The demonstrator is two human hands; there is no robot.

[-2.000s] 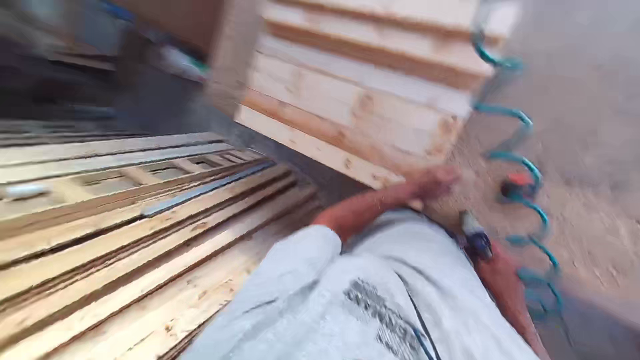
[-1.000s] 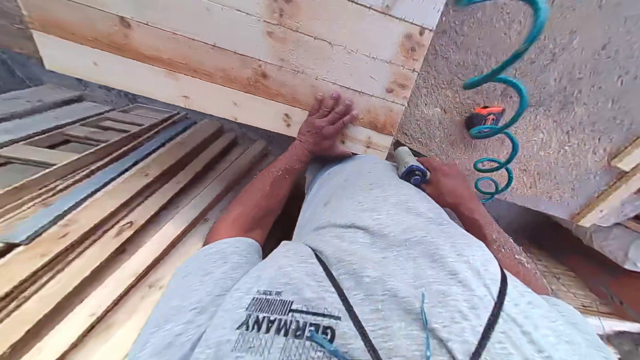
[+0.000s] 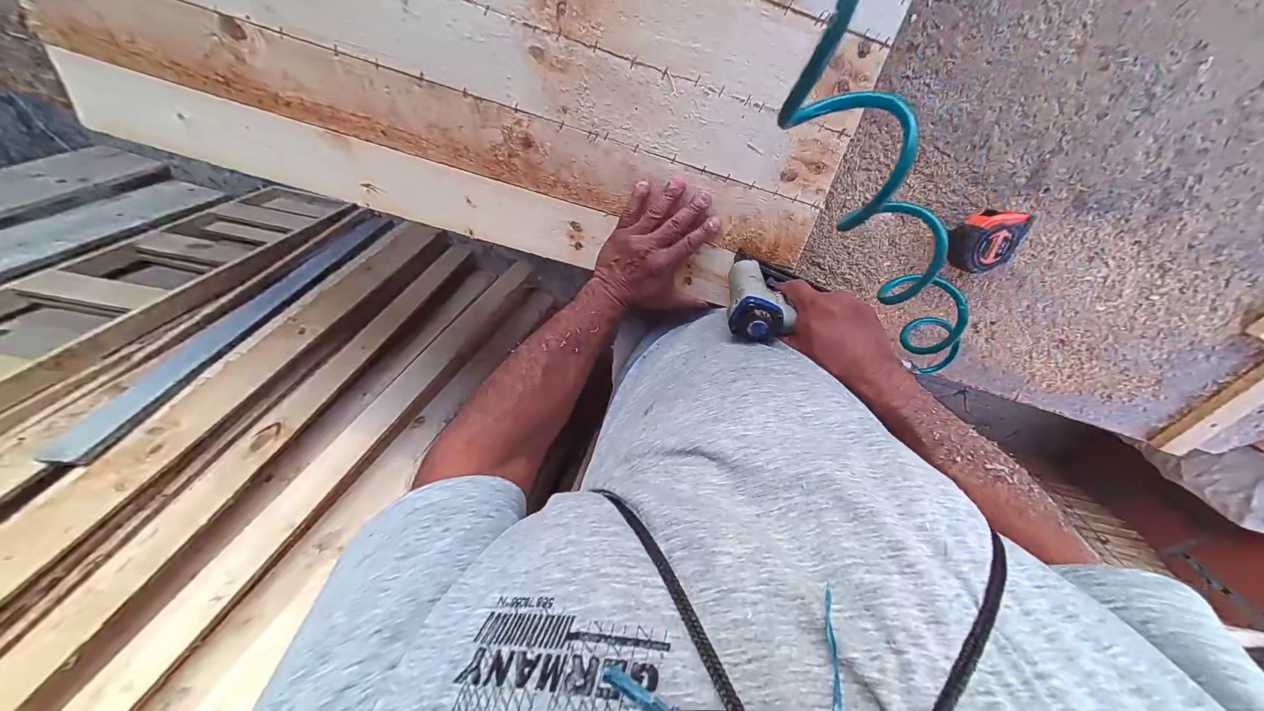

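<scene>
My left hand (image 3: pixel 654 247) lies flat with fingers spread on the near edge of a panel of pine boards (image 3: pixel 415 109). Along the seams between its boards run rows of staples. My right hand (image 3: pixel 834 326) grips a pneumatic stapler (image 3: pixel 756 301) with a light body and a blue cap. The tool's front meets the panel's near right corner, to the right of my left hand; its tip is hard to see. A coiled teal air hose (image 3: pixel 904 168) hangs beside my right wrist, crossing the panel's right edge.
A black and orange tape measure (image 3: pixel 987 240) lies on the sawdust-strewn surface (image 3: pixel 1096 118) at right. Long boards (image 3: pixel 286 415) and a grey metal strip (image 3: pixel 227 336) fill the left side. Another person's arm (image 3: pixel 1175 523) shows at lower right, near a wooden piece (image 3: pixel 1215 400).
Two seconds ago the left hand was blurred near the panel's corner; it now rests flat on the near board. Since one second ago, both hands have stayed in nearly the same places.
</scene>
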